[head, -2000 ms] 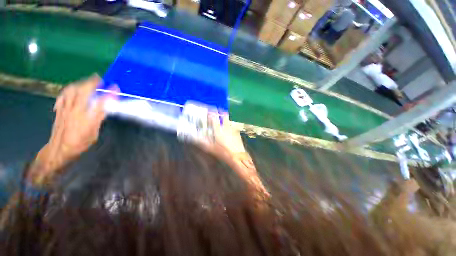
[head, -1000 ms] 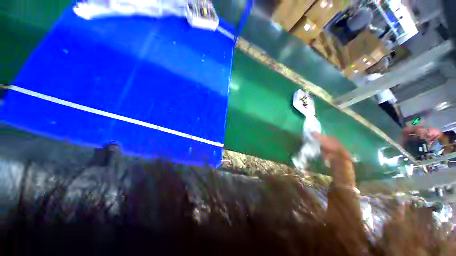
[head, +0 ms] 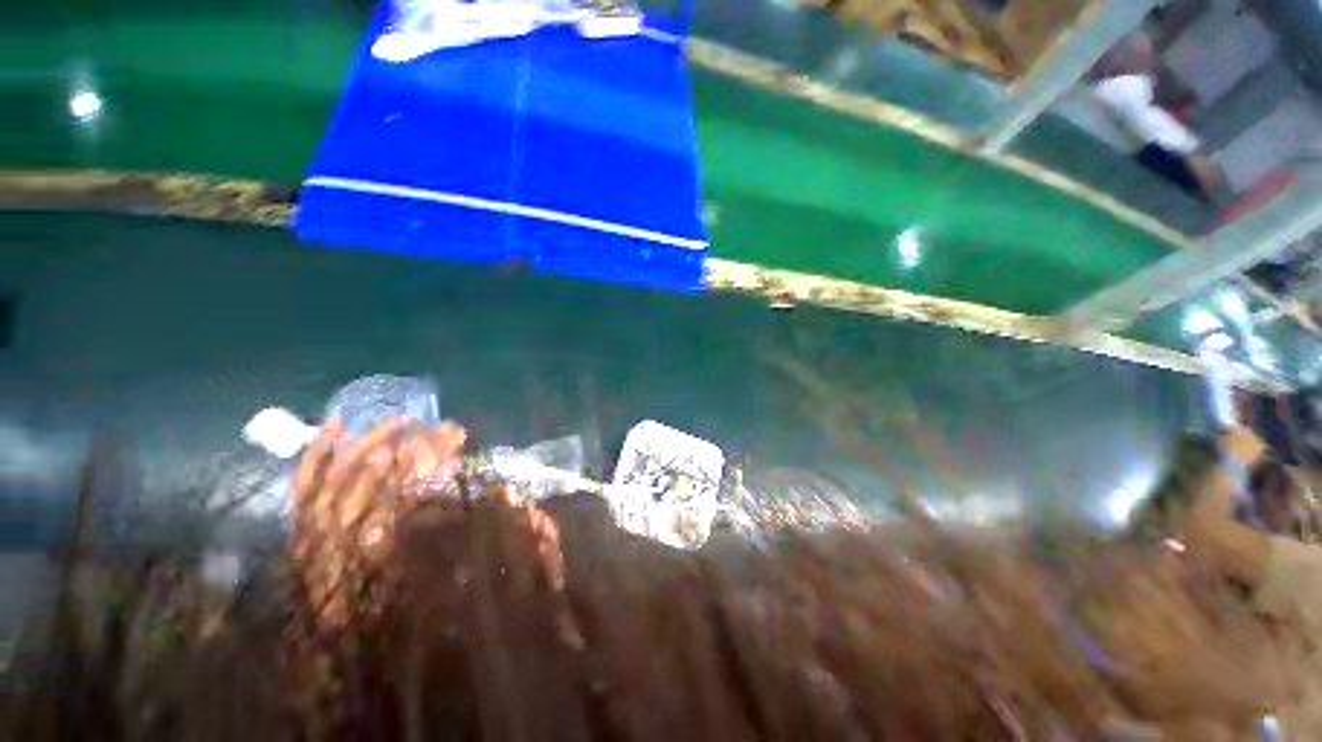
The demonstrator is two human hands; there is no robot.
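Note:
A white open-cased unit [head: 667, 484] lies over the dark green bench, with small metallic and dark bits inside. A white cord in a clear plastic bag [head: 389, 396] runs left from it to a small white end piece [head: 276, 432]. My left hand [head: 370, 478] is blurred, its fingers closed around the bag between that end piece and the unit. A skin-coloured edge right of it may be part of my right hand; brown hair-like strands hide the rest, and I cannot tell its grip.
A blue mat [head: 508, 160] lies across the green conveyor belt [head: 855, 189], with another white bagged unit [head: 464, 22] at its far end. A pale, worn rail [head: 899, 302] edges the belt. Slanted grey posts stand at the right. A person [head: 1145, 116] is at the upper right.
The white unit on the belt at right is gone from there, and one now lies over the bench in front of me. The reaching hand has left the belt. The view has shifted, showing more bench.

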